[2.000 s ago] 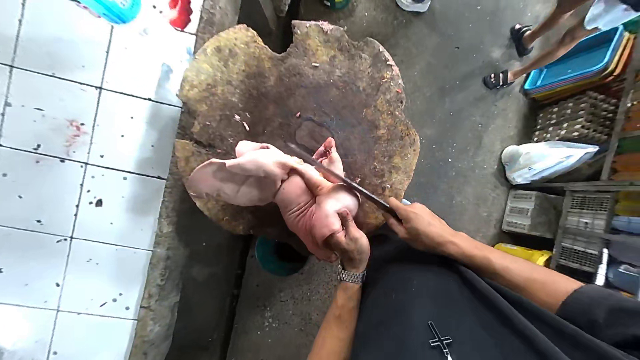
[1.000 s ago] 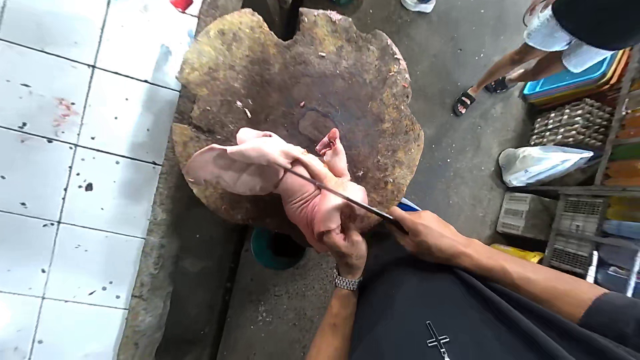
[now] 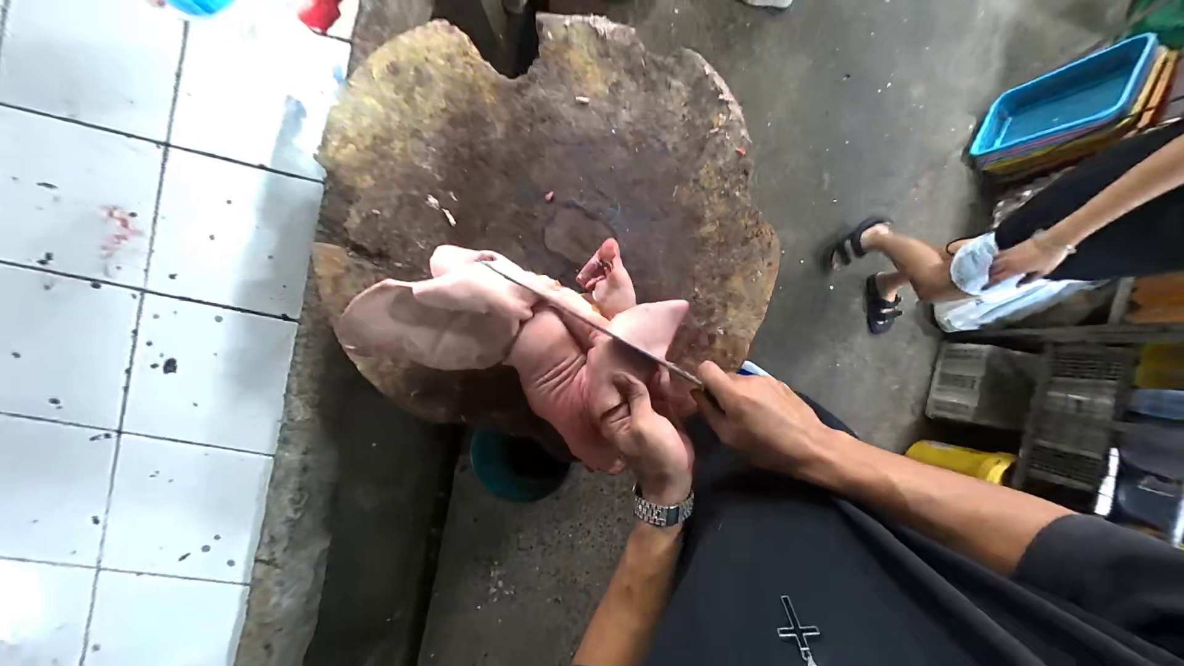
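Note:
A pale pink piece of raw meat with skin and a large ear-like flap (image 3: 555, 342), seemingly part of a pig's head, lies on the near part of a thick round wooden chopping block (image 3: 647, 176). My left hand (image 3: 647, 435), with a metal watch at the wrist, grips the meat at its near end. In my right hand (image 3: 758, 407) is the handle of a long thin knife (image 3: 592, 324). Its blade runs up and to the left across the meat, edge-on to the view. How deep the blade sits cannot be told.
White tiles (image 3: 213, 361) with dark specks lie at the left. A teal bucket (image 3: 518, 462) stands below the block's near edge. At the right, a person in sandals (image 3: 1017, 240) stands near stacked blue trays (image 3: 1064, 97), plastic crates (image 3: 985, 379) and a yellow container (image 3: 962, 460).
My left hand stays on the meat and my right hand keeps hold of the knife. The other person has come further into view at the right.

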